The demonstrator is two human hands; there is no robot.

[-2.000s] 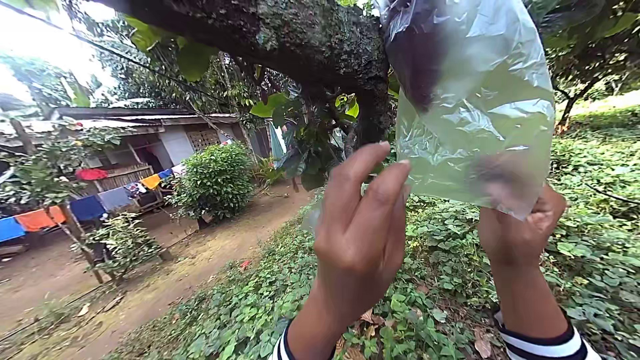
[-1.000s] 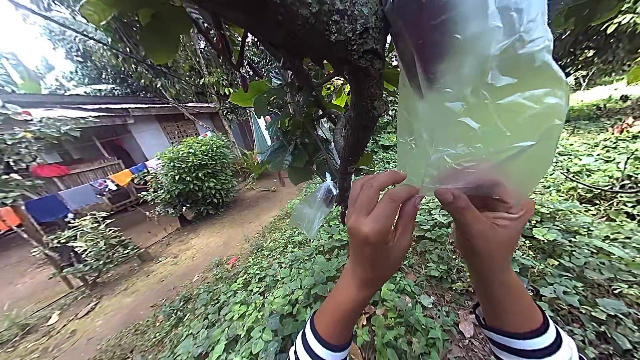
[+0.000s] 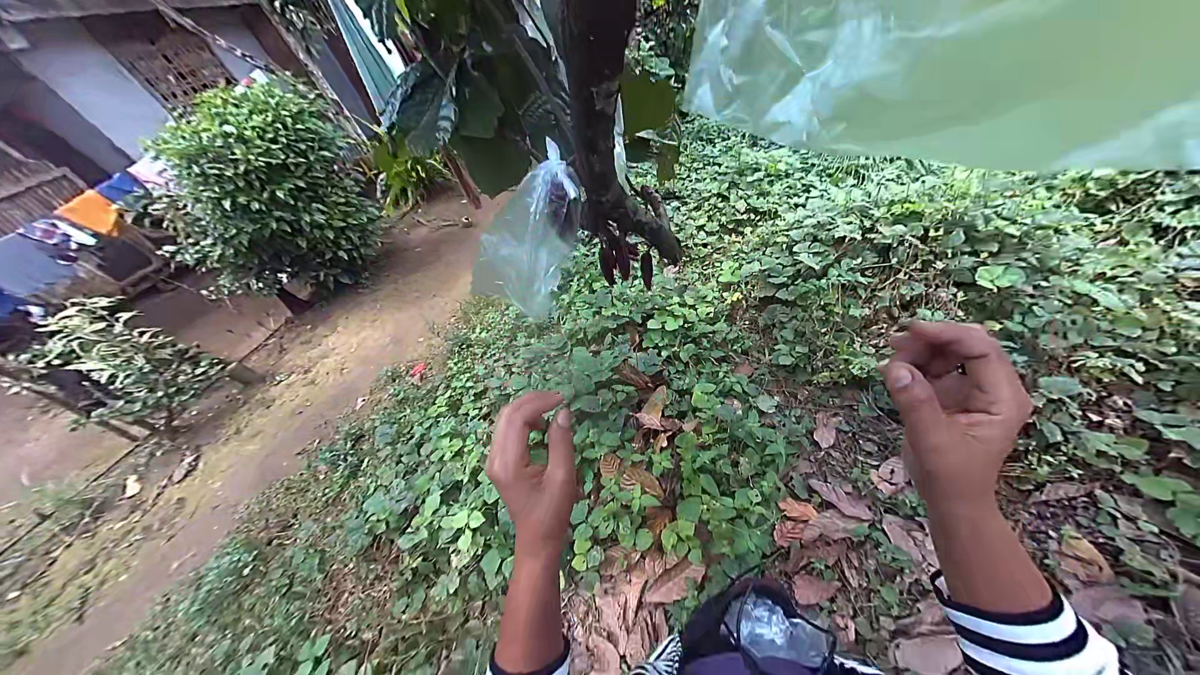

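My left hand (image 3: 534, 459) is raised over the green plants, its fingers curled and apart with nothing between them. To the right, my right hand (image 3: 961, 408) also holds nothing, thumb and fingers bent and apart. A clear plastic bag (image 3: 937, 84) hangs above both hands at the upper right, touched by neither; its upper part is out of view. Another clear plastic bag (image 3: 530, 244), around a dark pod, hangs beside the tree trunk (image 3: 595, 103). Small dark red pods (image 3: 625, 262) hang under a branch stub.
At the bottom, a dark open bag (image 3: 712, 628) holds folded clear plastic (image 3: 773, 633). Ground vines (image 3: 694, 375) and dry leaves (image 3: 647, 591) cover the ground. To the left are a dirt path (image 3: 309, 394), a leafy bush (image 3: 262, 187), hanging laundry (image 3: 89, 214) and a house wall (image 3: 89, 80).
Both hands have let go of the large plastic bag's lower edge and moved down and apart. The view has tilted downward, bringing the dark open bag into sight.
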